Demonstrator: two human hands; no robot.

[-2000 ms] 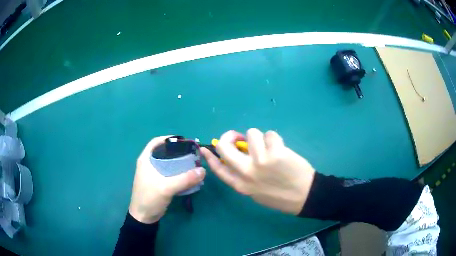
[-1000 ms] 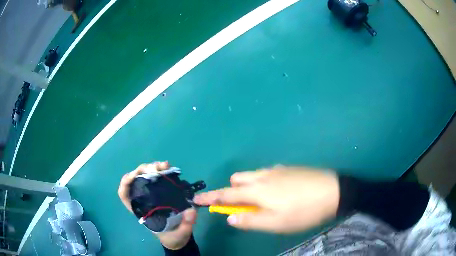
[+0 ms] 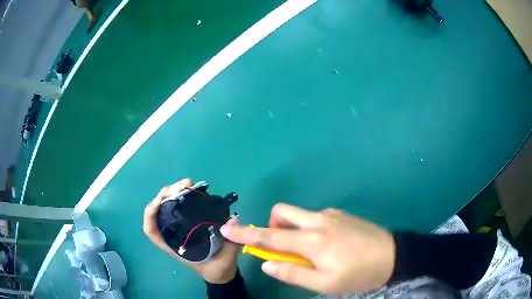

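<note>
My left hand (image 3: 219, 263) holds the black motor unit (image 3: 189, 219) from below and behind, with its open side facing up. The grey curved sleeve (image 3: 205, 254) wraps around the unit's lower edge. A red wire runs across the black body to a small white connector (image 3: 182, 250). My right hand (image 3: 338, 251) holds the yellow-handled cutters (image 3: 277, 256) under its fingers. Its index fingertip is at the unit's right edge, near a small metallic piece. The cutters' jaws are hidden.
Loose grey sleeves (image 3: 96, 257) lie at the lower left. A white rail (image 3: 175, 102) borders the darker green belt. A spare black unit (image 3: 421, 7) is cut off at the top right. Cardboard (image 3: 516, 23) lies at the right edge.
The view has turned and shifted. The unit has been tilted from upright to show its open inner side and red wire. My right hand has stayed close to it with the cutters.
</note>
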